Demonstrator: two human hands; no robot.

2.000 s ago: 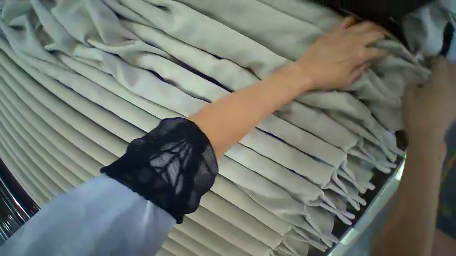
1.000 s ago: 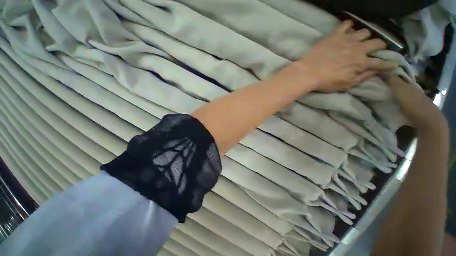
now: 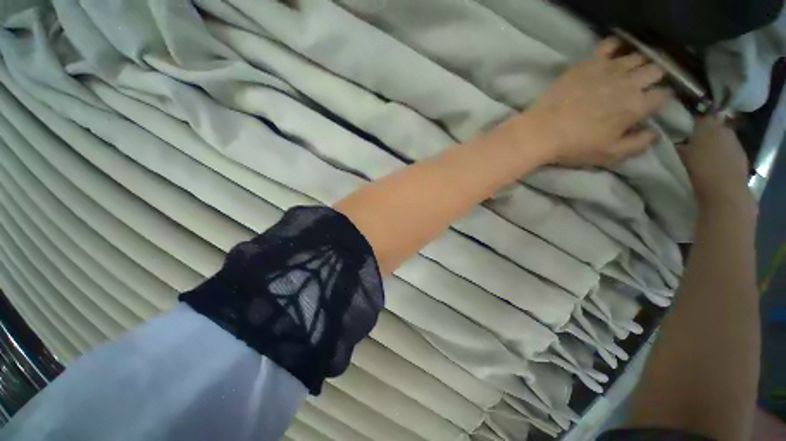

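The pale grey-beige fabric [image 3: 483, 293] lies in long parallel pleats across the rack, looser and wrinkled at the upper left. Pinched pleat ends [image 3: 595, 370] hang like small tassels along its right edge. My left hand [image 3: 603, 103] lies on the fabric at the upper right, fingers spread and bent over a fold beside a metal bar; a firm grip cannot be made out. My right hand [image 3: 720, 151] is at the fabric's far right corner, near the bar's end. Its fingertips are small and blurred, and what they hold is hidden.
A thin metal bar [image 3: 664, 67] shows beyond my left fingers, with a dark area [image 3: 689, 17] behind it. Another pale cloth [image 3: 745, 73] is at the upper right. The metal side rail [image 3: 603, 409] runs along the pinched ends. Shiny bars [image 3: 24, 357] show at the lower left.
My right hand has moved up from beside my left fingers to the fabric's corner near the bar's end. My left hand has shifted slightly. The bar, hidden two seconds ago, shows now.
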